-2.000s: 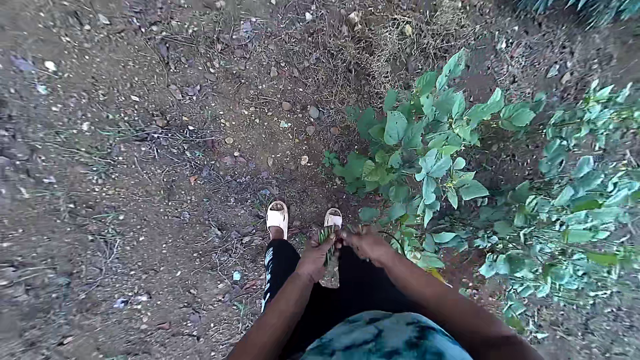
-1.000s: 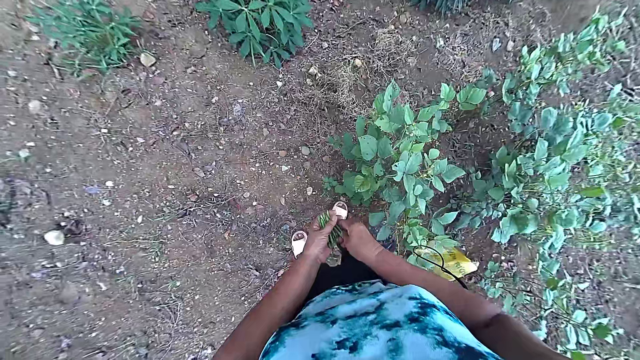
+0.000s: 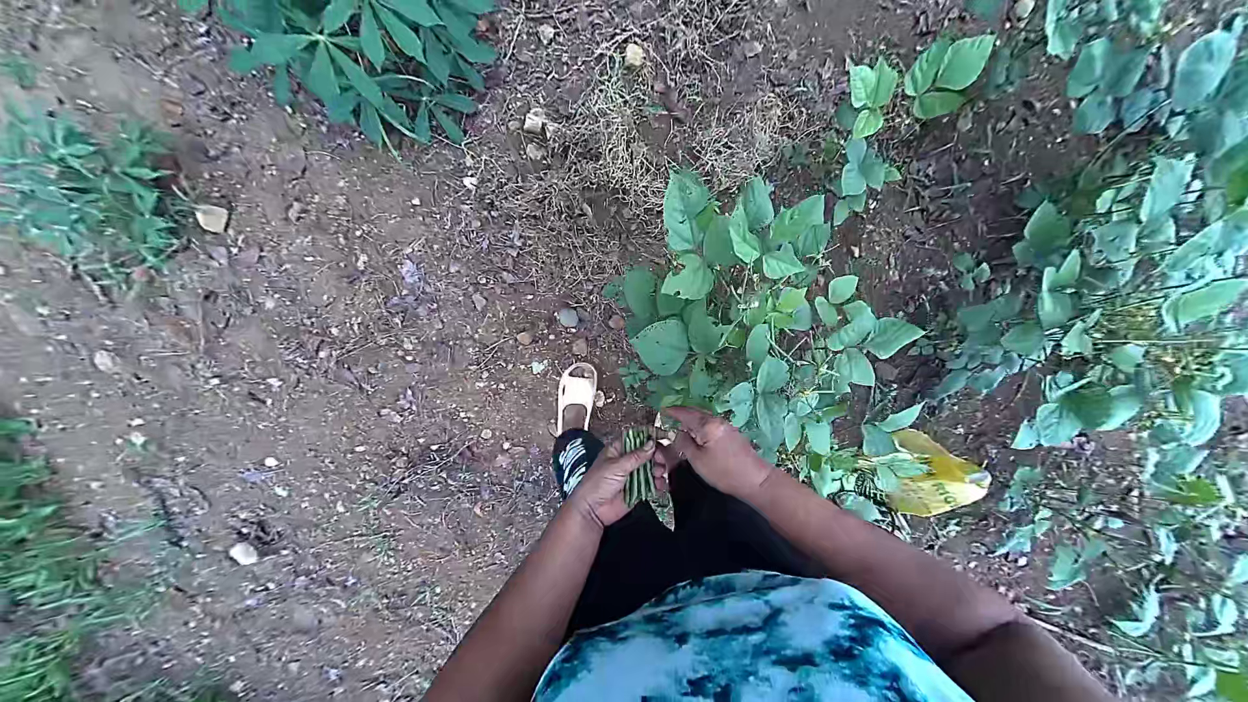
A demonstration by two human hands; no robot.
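My left hand [image 3: 612,480] is closed around a small bundle of thin green pods [image 3: 639,466], held upright in front of my dark trousers. Just to its right is my right hand [image 3: 717,450], its thumb and fingers bent toward the bundle near the lower leaves of a leafy green plant [image 3: 760,292]. Whether anything lies between the right fingertips is too small to tell. One foot in a light open-toed sandal [image 3: 576,390] shows above the left hand; the other foot is hidden behind my hands.
A yellow plastic bag [image 3: 931,475] lies beside the plant's base at the right. More leafy vines [image 3: 1121,341] spread along the right side. Broad-leaved plants [image 3: 361,58] stand at the upper left. Bare soil [image 3: 322,370] with stones and dry litter stretches across the left.
My right hand has moved away from the bundle toward the plant; earlier both hands were together at the pods. The view has shifted.
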